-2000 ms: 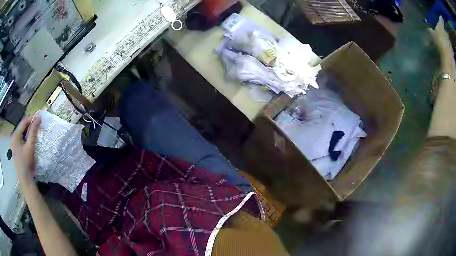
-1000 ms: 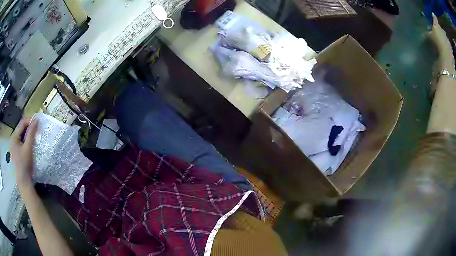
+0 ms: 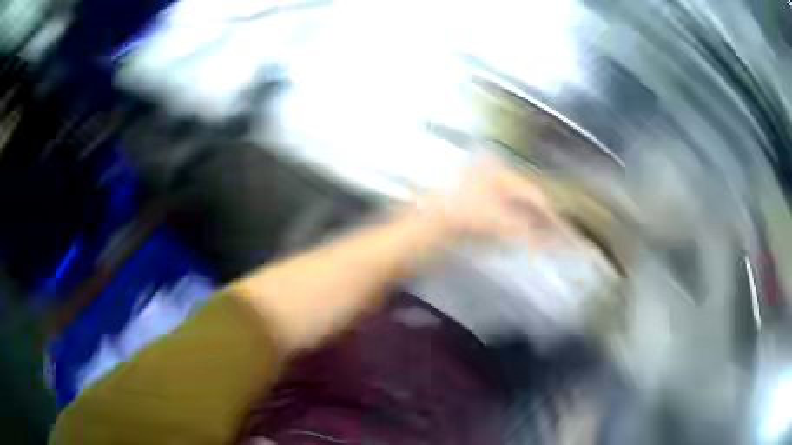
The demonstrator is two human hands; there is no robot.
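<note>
The view is heavily blurred. My left hand (image 3: pixel 499 204) reaches in from the lower left on a bare forearm with a mustard sleeve. It appears closed on a white cloth piece (image 3: pixel 521 282), which spreads below the fingers, above my dark red apron. The fingers and any pattern on the cloth are too smeared to make out. My right hand cannot be made out in the picture.
Bright white cloth (image 3: pixel 347 96) lies beyond my left hand. A blue bin (image 3: pixel 165 265) with pale cloth inside is at the left, beside my sleeve. Blurred cream and grey machine parts (image 3: pixel 651 295) are at the right.
The view has swung left, away from the cardboard box, which is out of the picture. My left hand and the white piece now show near the middle. The braceleted arm at the right is gone.
</note>
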